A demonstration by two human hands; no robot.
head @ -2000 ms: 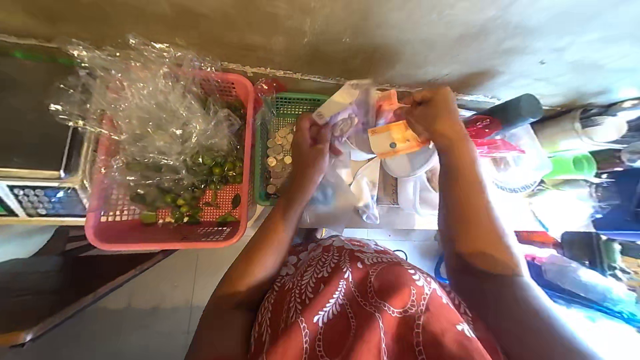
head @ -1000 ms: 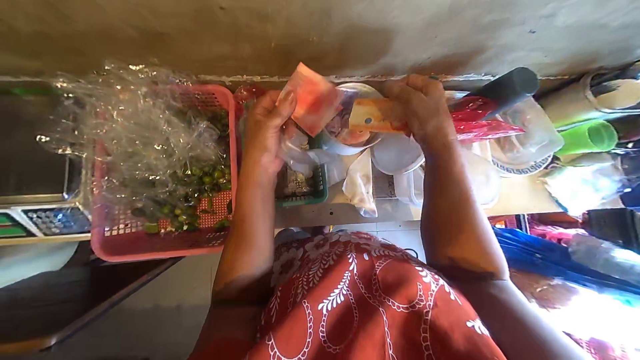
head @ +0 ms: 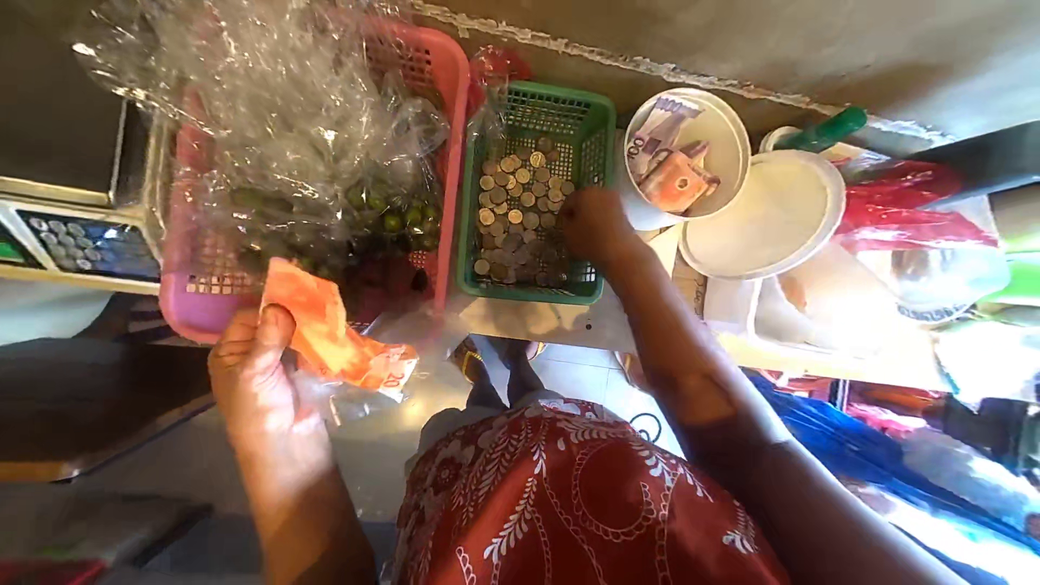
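Observation:
My left hand [head: 264, 366] grips an orange banknote [head: 325, 329] and a clear plastic bag that hangs beneath it, in front of the pink basket. My right hand [head: 597, 227] reaches over the right side of a green plastic basket [head: 609, 130] that holds many coins [head: 512, 215]; its fingertips are hidden among them, so whether it holds a coin cannot be told. Right of that basket, a round white tub [head: 735, 130] contains purple and orange banknotes [head: 678, 180].
A pink basket [head: 455, 162] of small green fruits, heaped with clear plastic bags [head: 301, 97], stands left. Beyond it is a scale [head: 81, 244]. A white round lid [head: 764, 215] and red plastic [head: 910, 211] lie right, along the wall.
My left hand has moved left and down, away from the tub. My right hand no longer shows a banknote and has moved to the coins. The camera view has shifted closer.

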